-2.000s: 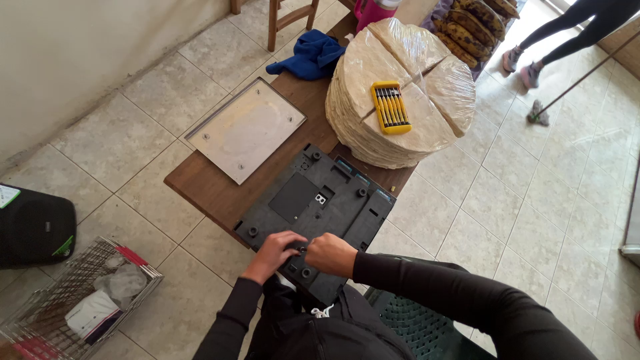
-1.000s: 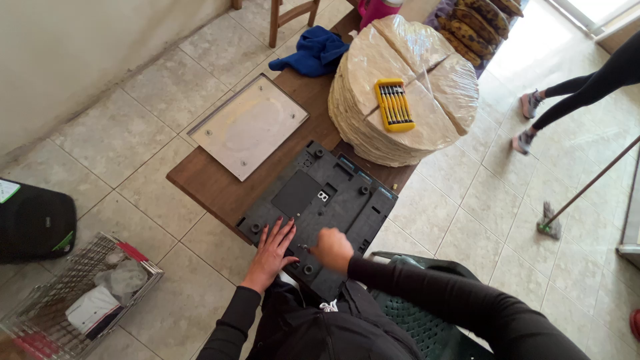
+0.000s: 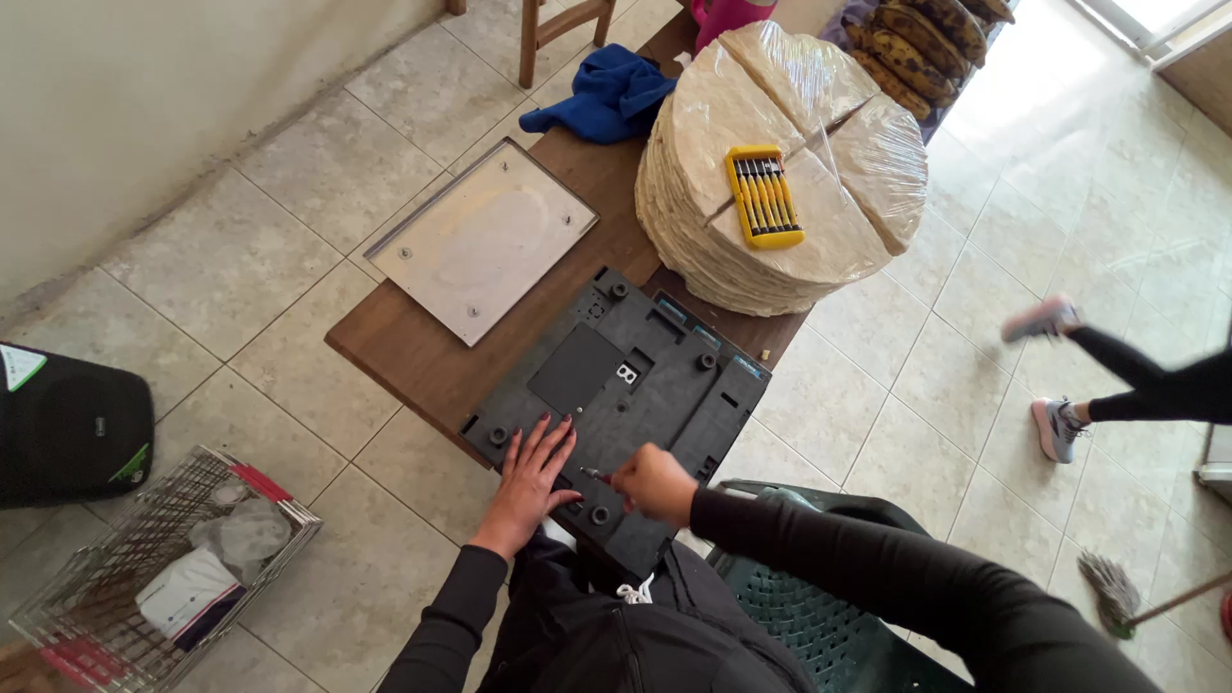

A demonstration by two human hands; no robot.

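A black plastic device housing (image 3: 664, 414) with round feet lies underside up across the table corner and reaches toward my lap. My left hand (image 3: 534, 476) rests on its near left part, fingers spread. My right hand (image 3: 654, 481) grips a small screwdriver (image 3: 595, 474), mostly hidden in the fist, its metal tip pointing left close to the housing. Whether the tip touches a screw cannot be told. A yellow case of precision screwdrivers (image 3: 765, 197) lies on a plastic-wrapped stack of flat round breads (image 3: 789, 260). A flat metal plate (image 3: 481, 241) with a small fastener near each corner lies on the table.
On the wooden table (image 3: 385, 337) are also a blue cloth (image 3: 606, 96), a pink container (image 3: 736, 14) and plantains (image 3: 905, 58). A wire basket (image 3: 164, 568) and black speaker (image 3: 72, 423) stand left. A green plastic chair (image 3: 818, 616), a mop (image 3: 1112, 587) and another person's legs (image 3: 1136, 385) are right.
My left hand, earlier close to the right one with bent fingers, now lies spread on the housing. The other person's feet and the mop have moved.
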